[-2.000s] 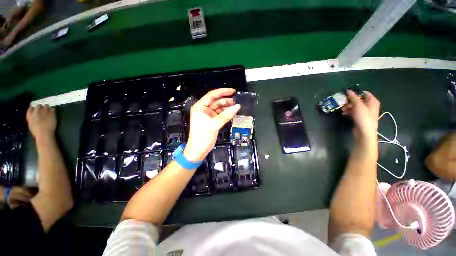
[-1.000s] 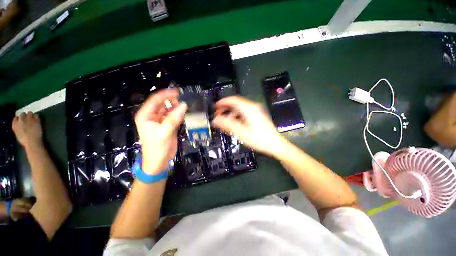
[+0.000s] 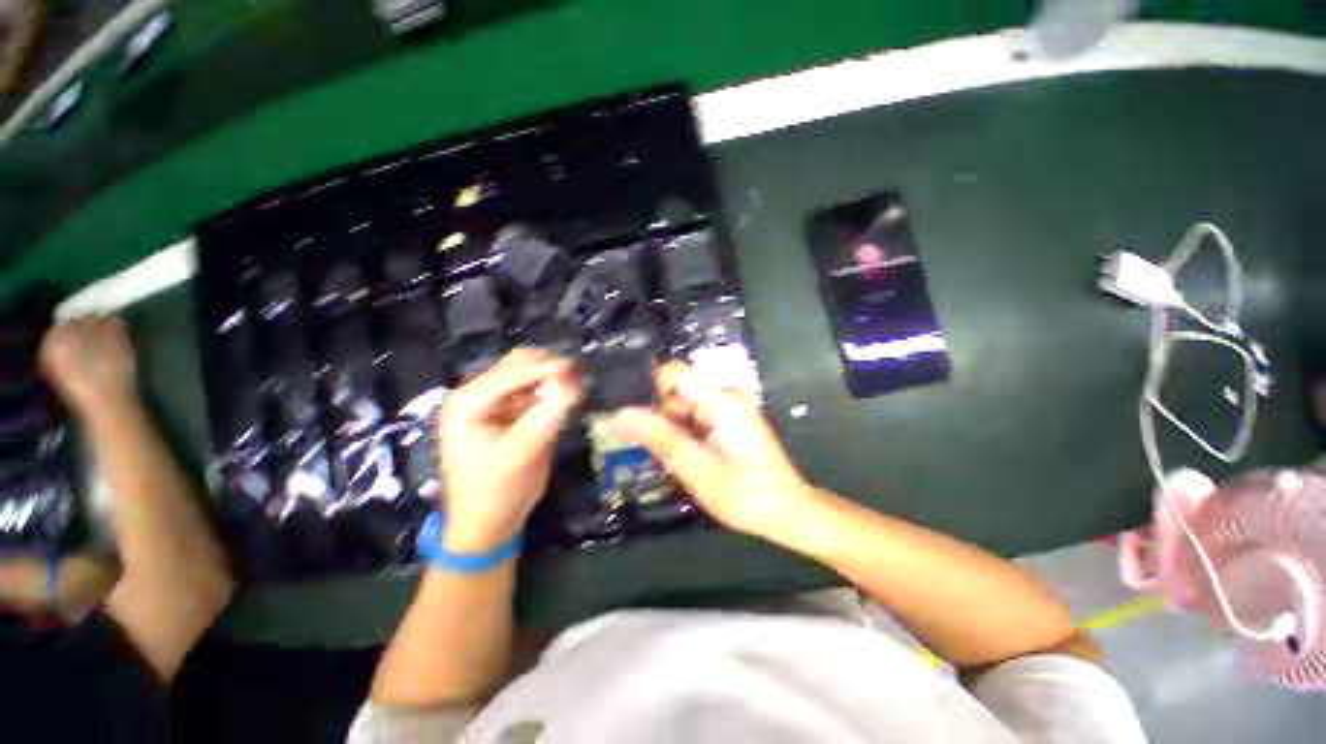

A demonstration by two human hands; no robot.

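Note:
A small black module is between my hands, over the glossy black tray. A blue circuit board with a pale upper part shows just below it, partly under my right thumb. My left hand, with a blue wrist band, pinches at the module's left edge. My right hand has finger and thumb at its right side. The fingertips are blurred, and whether module and board are joined is hard to tell. Dark phone housings lie in tray pockets.
A black smartphone lies right of the tray. A white charger with looped cord and a pink fan are farther right. A green conveyor with a white rail runs behind. Another person's arm rests at the left.
My right hand has moved left from near the white cord to the module and board. My left hand has come lower over the tray with them. The camera view has shifted.

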